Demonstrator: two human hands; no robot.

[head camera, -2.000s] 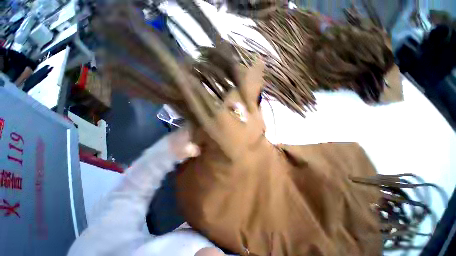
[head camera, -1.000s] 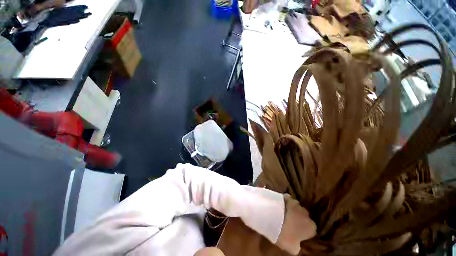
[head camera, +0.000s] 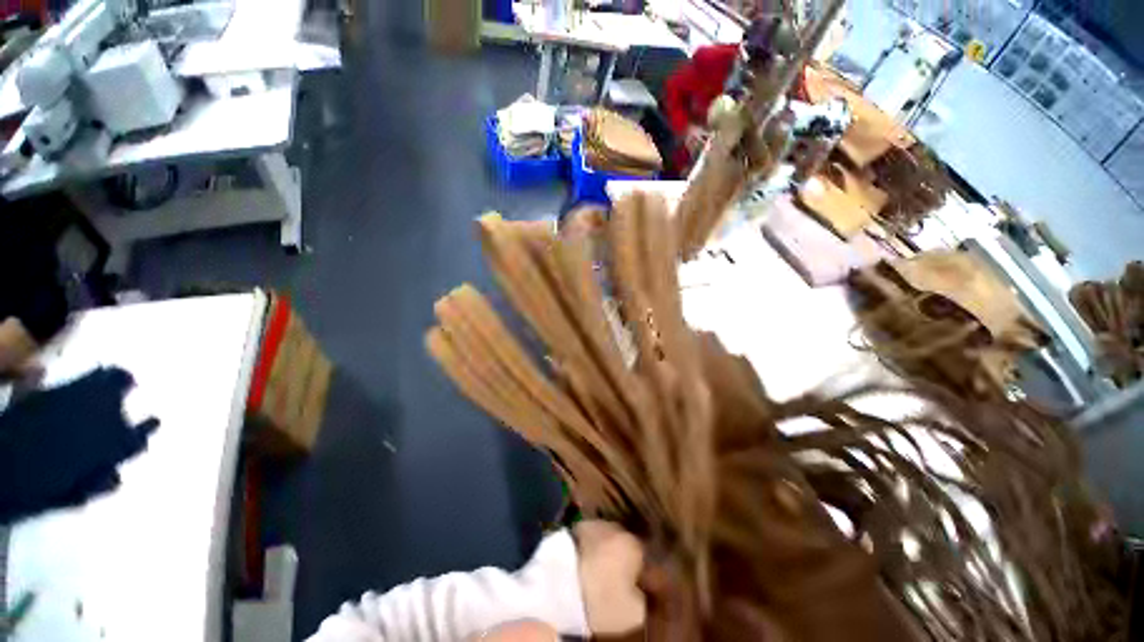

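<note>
My left hand [head camera: 611, 577], in a pale sleeve, is at the bottom centre, against a thick bundle of brown bag panels with handles [head camera: 659, 414]. Its fingers are partly hidden by the bundle, which it grips at the lower left. The handle loops stand up and fan out to the upper left, blurred by motion. Darker brown panels hang at the lower right of the bundle. My right hand is not in view.
Loose brown strap strips [head camera: 953, 502] lie heaped on the white table at the right, with tan panels [head camera: 960, 289] behind. A person in red [head camera: 703, 90] is beyond. Blue crates [head camera: 524, 163] stand on the grey floor. A white table [head camera: 138, 426] with dark cloth is at the left.
The view has swung towards the aisle and far tables. The bundle's handles now fan up and left at the centre, instead of arching at the right. My left hand stays on the bundle.
</note>
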